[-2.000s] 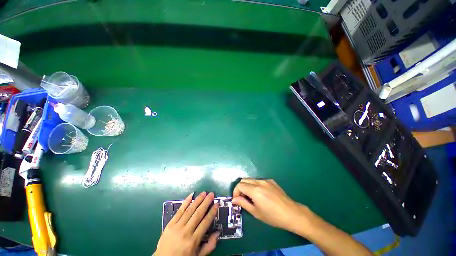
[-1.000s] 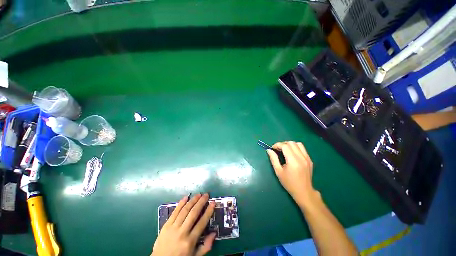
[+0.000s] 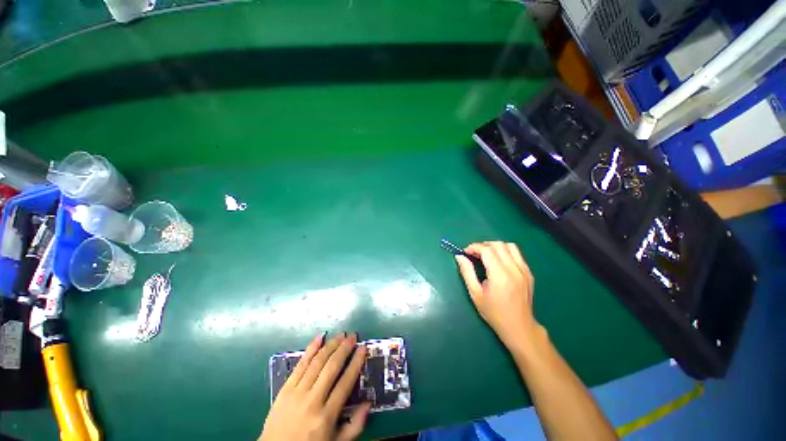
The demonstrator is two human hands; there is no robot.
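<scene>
An open-backed smartphone [image 3: 392,375] lies on the green mat at the bottom centre, its board showing at the right end. My left hand [image 3: 321,392] lies flat over its middle, fingers together, and covers much of it. My right hand [image 3: 500,284] is on the mat to the upper right of the phone, apart from it. Its thumb and fingers pinch dark tweezers [image 3: 451,247], whose tips point to the upper left.
At left are clear cups with screws [image 3: 162,229], a whitish bottle [image 3: 108,223], a blue bin [image 3: 62,245], a coiled white cable [image 3: 153,307] and a yellow screwdriver [image 3: 65,388]. A white scrap [image 3: 232,203] lies on the mat. A black parts tray [image 3: 595,284] stands at right, with a dark phone [image 3: 517,164] on it.
My right hand has left the phone's board end and moved up and right, with tweezers now showing in it. My left hand has stayed on the phone. The whole view has shifted slightly.
</scene>
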